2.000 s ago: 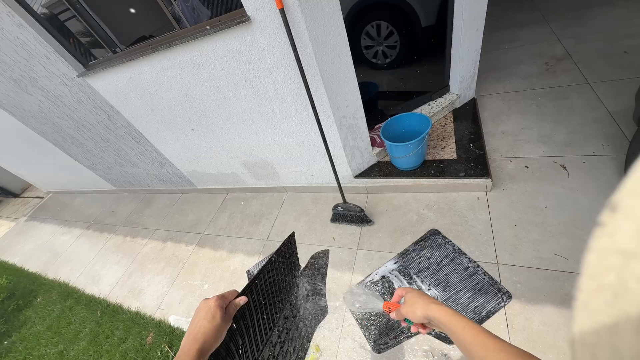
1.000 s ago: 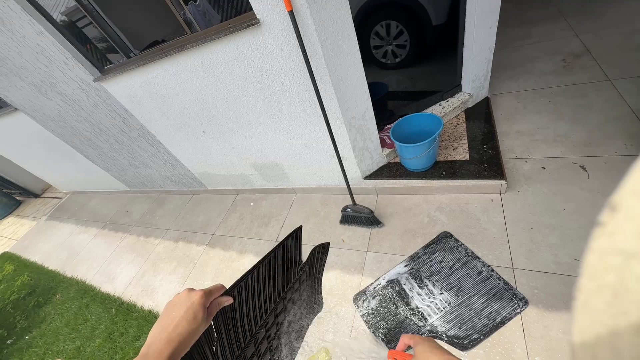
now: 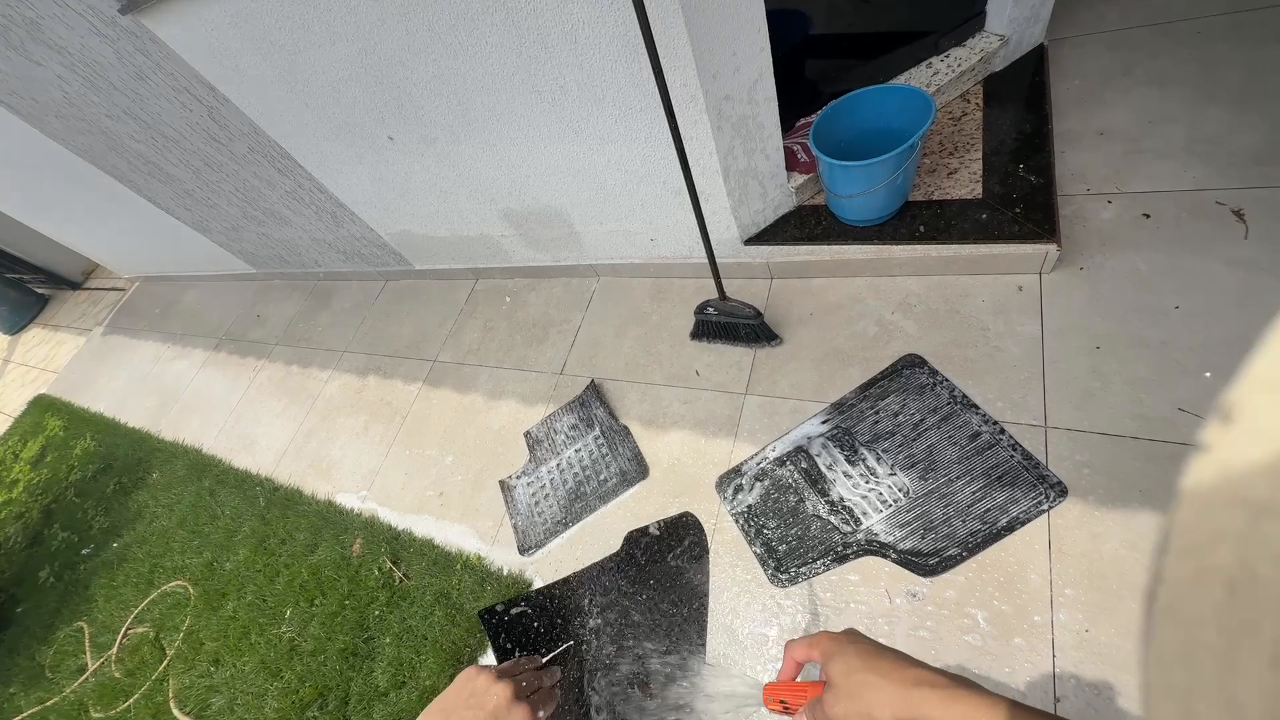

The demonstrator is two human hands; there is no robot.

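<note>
My left hand (image 3: pixel 500 690) grips the lower left edge of a black rubber car floor mat (image 3: pixel 640 590), whose smooth, wet face shows. At the bottom right, my right hand (image 3: pixel 850 675) holds an orange hose nozzle (image 3: pixel 792 696), and water sprays from it leftward onto that mat. To the right, a larger ribbed floor mat (image 3: pixel 940 470) lies flat on the tiles with white suds on it. A small ribbed floor mat (image 3: pixel 575 470), also sudsy, lies beyond the held mat.
A black broom (image 3: pixel 733 322) leans upright by the white wall. On the granite doorstep (image 3: pixel 1020 170) stands a blue bucket (image 3: pixel 868 165). Grass (image 3: pixel 270 590) borders the wet tiles at the left, with a thin cord (image 3: pixel 125 640) lying on it.
The held mat has turned from its ribbed face to its smooth face. The small mat behind it now shows fully. The view has tilted down.
</note>
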